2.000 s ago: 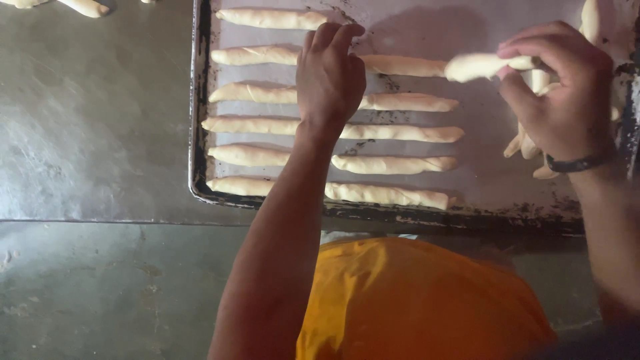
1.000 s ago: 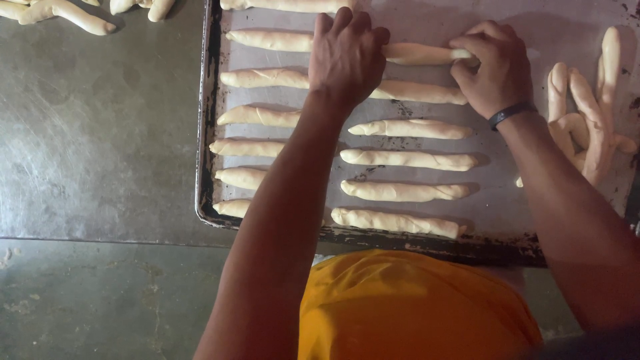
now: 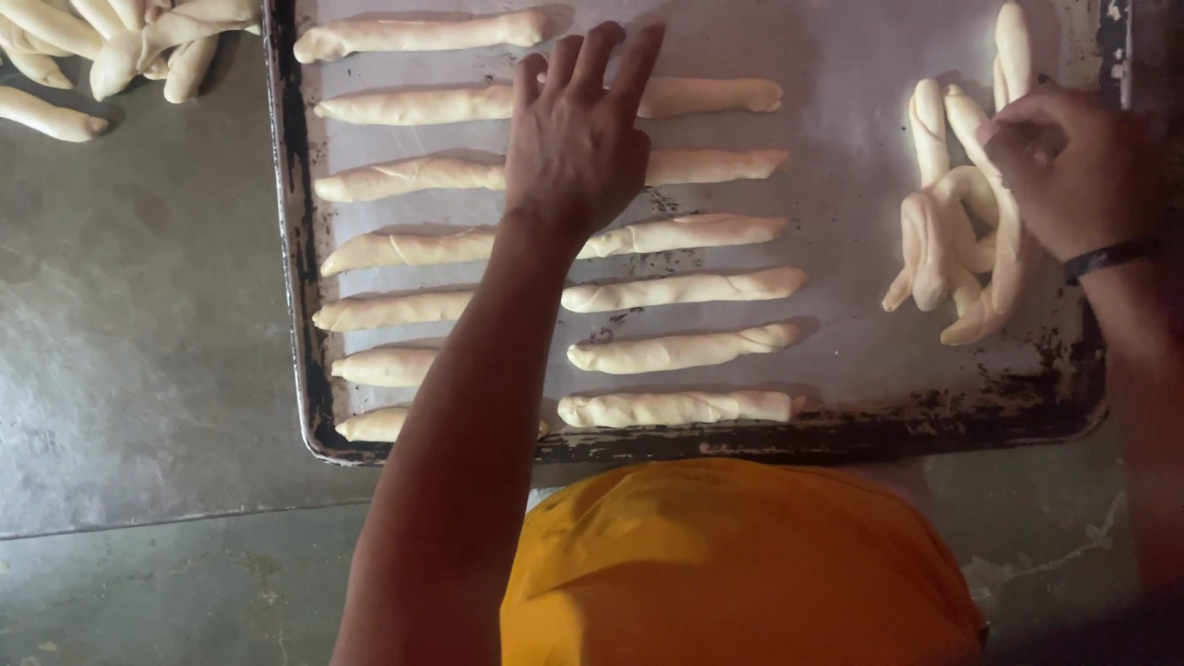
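Observation:
Two columns of raw dough sticks lie crosswise on a worn baking tray (image 3: 869,421). My left hand (image 3: 587,139) is over the gap between the columns, fingers spread, near the inner end of a dough stick (image 3: 712,97) in the right column; whether it touches that stick cannot be told. At the tray's right side my right hand (image 3: 1064,166) is beside a loose pile of dough strips (image 3: 971,222), its thumb and fingertips curled together near an upright strip (image 3: 1014,46). Whether those fingers pinch any dough is hidden. A dark band circles the right wrist.
More dough strips (image 3: 120,46) are heaped on the grey metal tabletop (image 3: 157,305) at the upper left. The tray's raised, blackened rim (image 3: 287,231) runs between them and the rows. Orange clothing (image 3: 731,564) shows below the tray's near edge.
My right hand has let go of the dough stick it held in the right column and moved right to the loose pile. The left hand stays over the middle, its fingers now spread.

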